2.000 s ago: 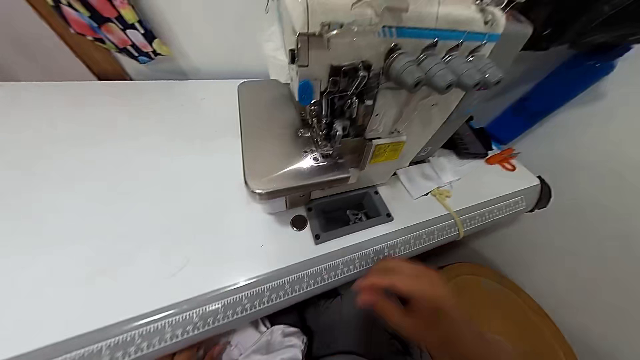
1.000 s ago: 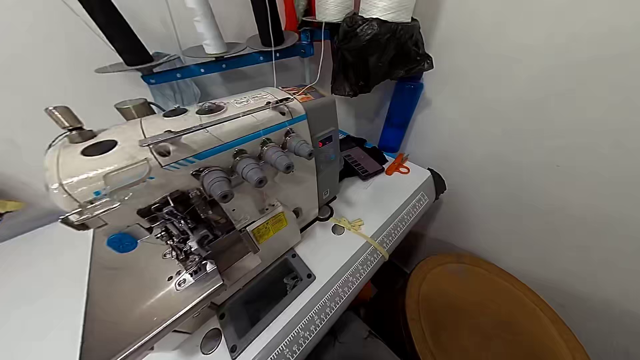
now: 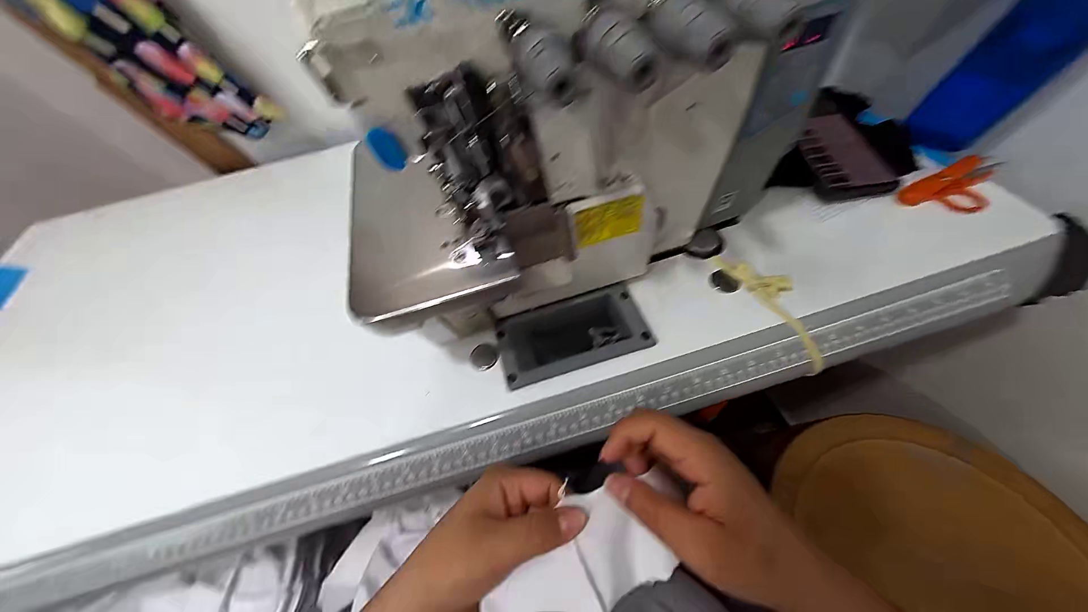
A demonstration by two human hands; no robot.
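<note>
White fabric (image 3: 608,544) is pinched between the thumbs and fingers of both hands, just below the table's front edge. My left hand (image 3: 501,535) grips its left side, and my right hand (image 3: 697,501) its upper right edge. Beyond the hands stands an overlock sewing machine (image 3: 629,153) with a metal work plate (image 3: 408,255) and a yellow label. A grey recessed tray (image 3: 574,336) with small metal parts is set into the table in front of it. More white and grey fabric (image 3: 382,544) lies in a heap below the edge, partly hidden by my left arm.
A ruler strip (image 3: 544,433) runs along the front of the white table (image 3: 170,340). Orange-handled snips (image 3: 948,183) and a dark case (image 3: 841,157) lie at the right. A yellow strip (image 3: 782,306) hangs over the edge. A round brown seat (image 3: 918,518) stands at the lower right.
Both hands are now in sight, holding white fabric; neither showed one second ago. The white piece on the table beside the yellow strip two seconds ago no longer lies there. The view has swung right and back.
</note>
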